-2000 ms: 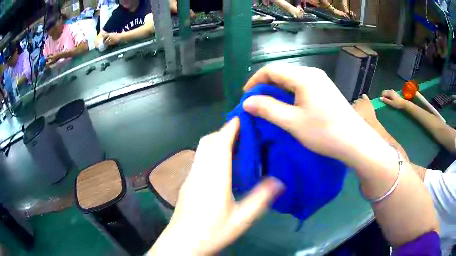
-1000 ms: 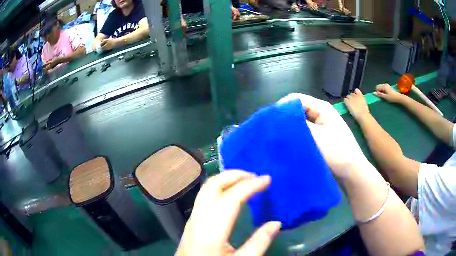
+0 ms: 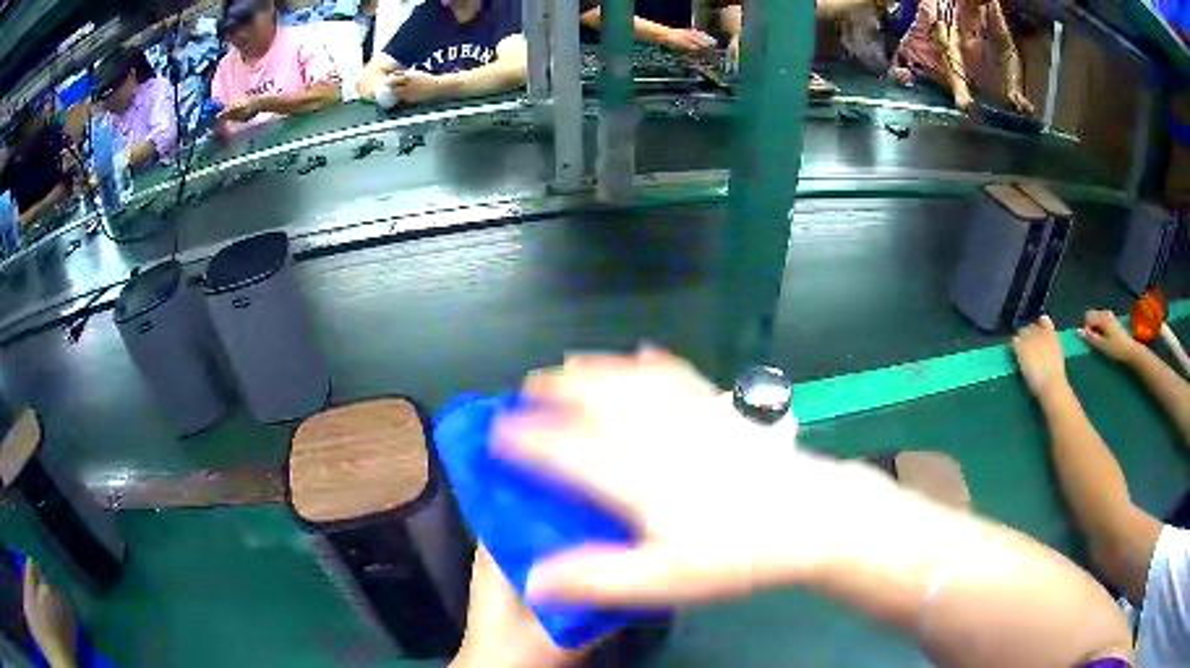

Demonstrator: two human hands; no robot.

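Note:
My right hand [image 3: 626,457] is blurred and holds the blue cloth [image 3: 489,489] spread over the place of the second wood-topped speaker. Only a dark bit of that speaker [image 3: 642,639] shows below the cloth. My left hand [image 3: 503,626] is low, cut off by the bottom edge, its fingers hidden behind the cloth. Another speaker with a brown wood-grain top [image 3: 360,459] stands upright just left of the cloth, its glossy black strip facing me.
A silver-capped bottle [image 3: 763,392] stands behind my right wrist, by the green post [image 3: 767,170]. Two grey speakers [image 3: 268,326] stand on the belt at left, a pair [image 3: 1011,261] at right. A neighbour's hands [image 3: 1040,355] rest at right; another person's hand [image 3: 50,613] is at lower left.
The cloth and my right hand have moved left and down over the second speaker. My left hand has moved lower, behind the cloth. The view has turned, shifting the scene rightward.

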